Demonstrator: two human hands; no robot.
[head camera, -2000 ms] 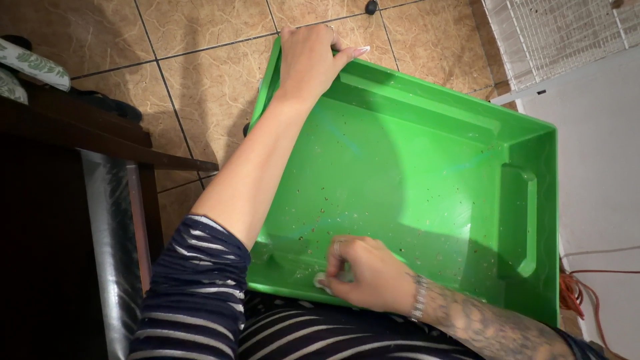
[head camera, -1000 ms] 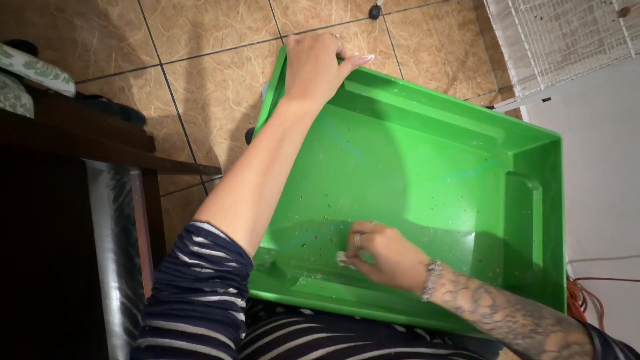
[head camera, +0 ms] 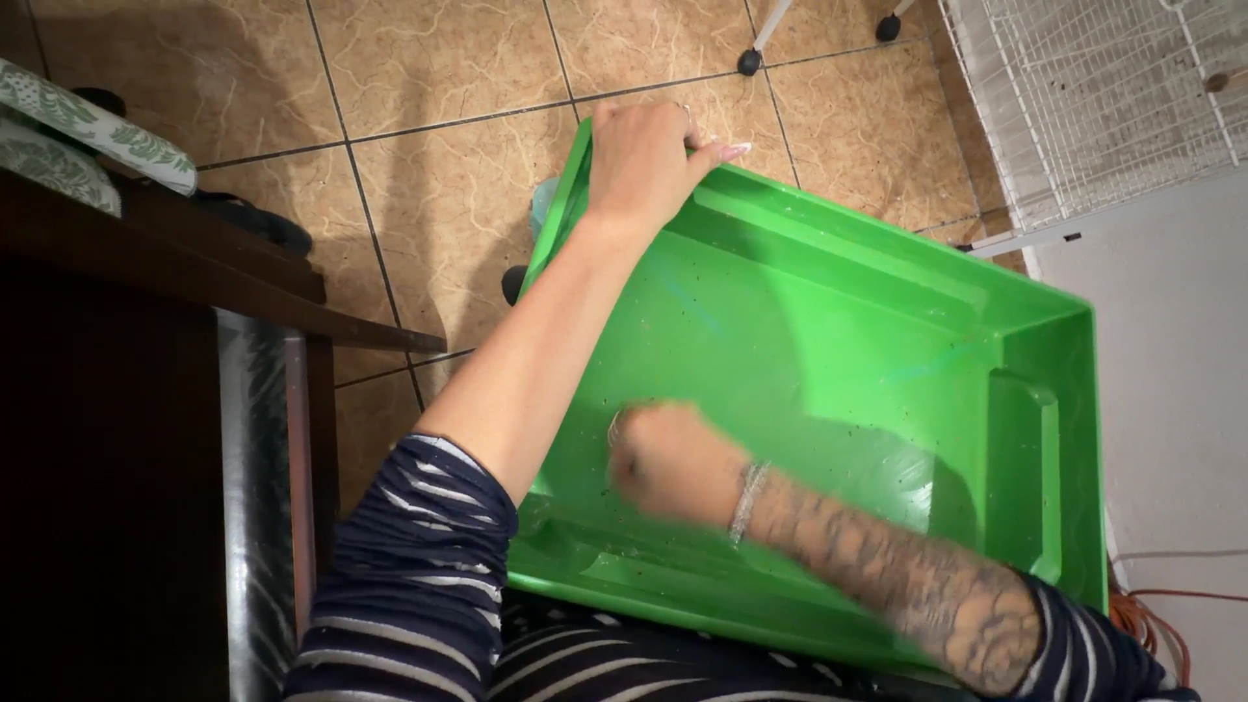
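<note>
A large green plastic bin point(head camera: 877, 322) lies tilted across my lap, its inside facing me, with small dark specks on its floor. My left hand point(head camera: 648, 161) grips the bin's far left corner, fingers over the rim and thumb along the far edge. Over the bin's floor, toward the near left, is my right hand point(head camera: 673, 463), closed and blurred by motion. Whether it still holds the small white wad seen in the earlier views cannot be made out now.
A white wire cage point(head camera: 1102, 88) stands at the upper right beside a white wall. Dark wooden furniture point(head camera: 127, 263) is at the left, near a green-and-white patterned cloth item point(head camera: 97, 122). An orange cord point(head camera: 1146, 624) lies at the lower right, and black casters point(head camera: 749, 62) rest on the tiles.
My right hand has moved from the bin's near edge farther in over its floor and toward the left. My left hand keeps its hold on the corner.
</note>
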